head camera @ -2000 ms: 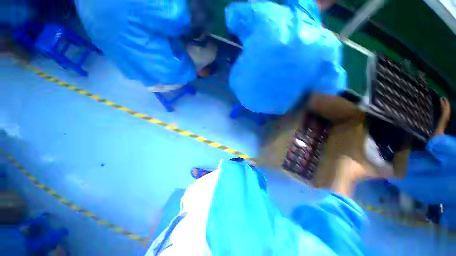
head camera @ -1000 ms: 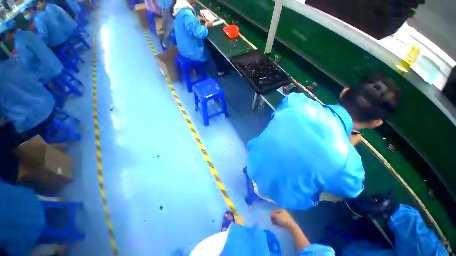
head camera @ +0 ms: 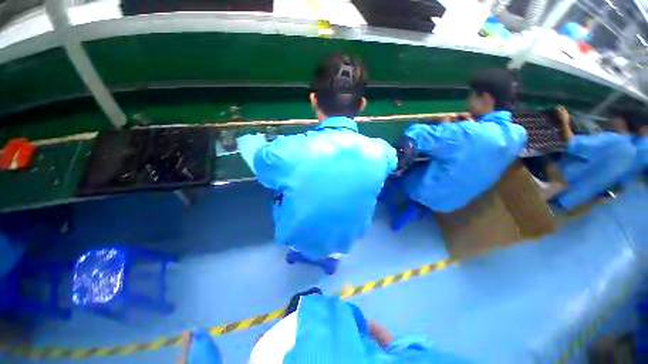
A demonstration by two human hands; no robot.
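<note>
My left hand [head camera: 186,340] is small and blurred at the bottom edge, beside its blue sleeve. My right hand [head camera: 379,333] is partly seen next to my blue coat at the bottom; its fingers are not clear. No held thing shows in either. Ahead, a person in a blue coat [head camera: 327,181] stands at the green bench [head camera: 238,168]. A large black parts tray [head camera: 146,160] with shiny loose pieces lies on the bench left of that person.
A red-orange bin [head camera: 17,153] is at the far left. Blue stools [head camera: 99,274] stand at lower left. A large cardboard box [head camera: 490,213] is on the floor at right, near seated workers [head camera: 462,163]. A grey post [head camera: 96,82] slants at left; yellow-black tape [head camera: 405,276] crosses the floor.
The view has swung from along the aisle to facing the bench. The person ahead now stands upright, seen from behind. My left hand has come into view at the bottom.
</note>
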